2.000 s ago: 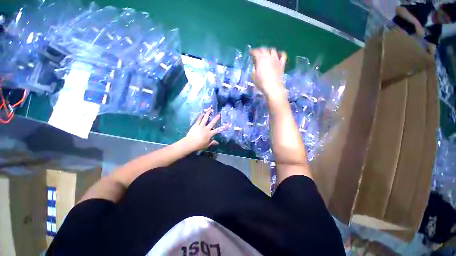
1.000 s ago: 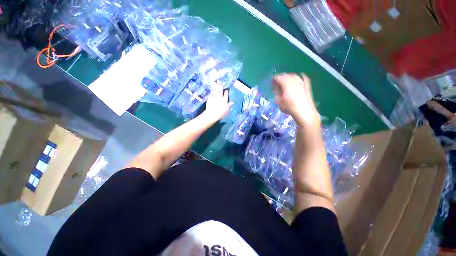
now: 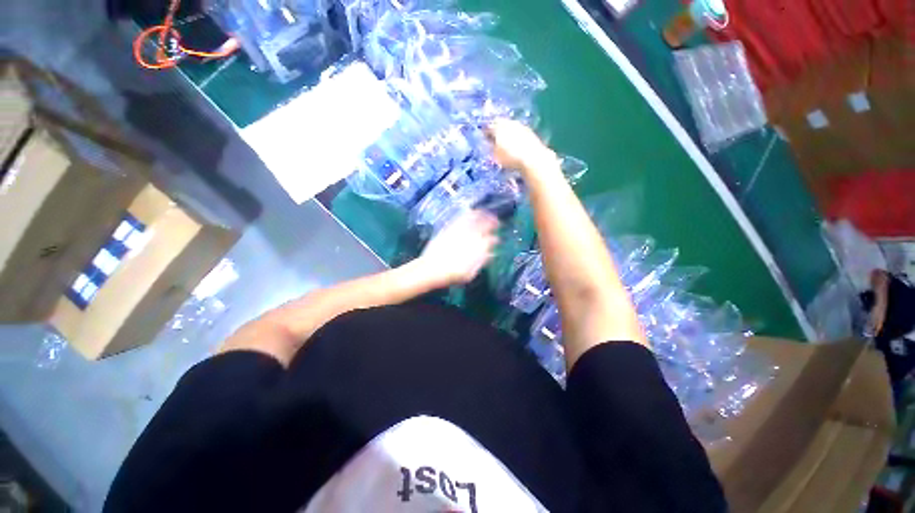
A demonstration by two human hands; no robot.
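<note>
Blue bagged units (image 3: 411,150) stand in rows on the green bench, their clear film sticking up. A second group of bagged units (image 3: 652,311) lies to the right, beyond my right forearm. My right hand (image 3: 512,145) is at the right side of the left group, fingers bent over the film; whether it grips a bag cannot be told. My left hand (image 3: 464,245) is blurred, just below the near end of the left group; its fingers and any hold are unclear. A white sheet (image 3: 321,130) lies against the left group at the bench's near edge.
A large open brown carton (image 3: 813,421) stands at the bench's right end. Brown cartons (image 3: 150,281) are on the floor at left, one showing blue-and-white boxes. An orange cord (image 3: 159,48) hangs at the bench edge. A pale rail (image 3: 692,160) divides the bench; a person's arm shows far right.
My right hand has moved from the right group to the left group. My left hand has drawn slightly towards me from the left group's edge. The view has turned and shifted left.
</note>
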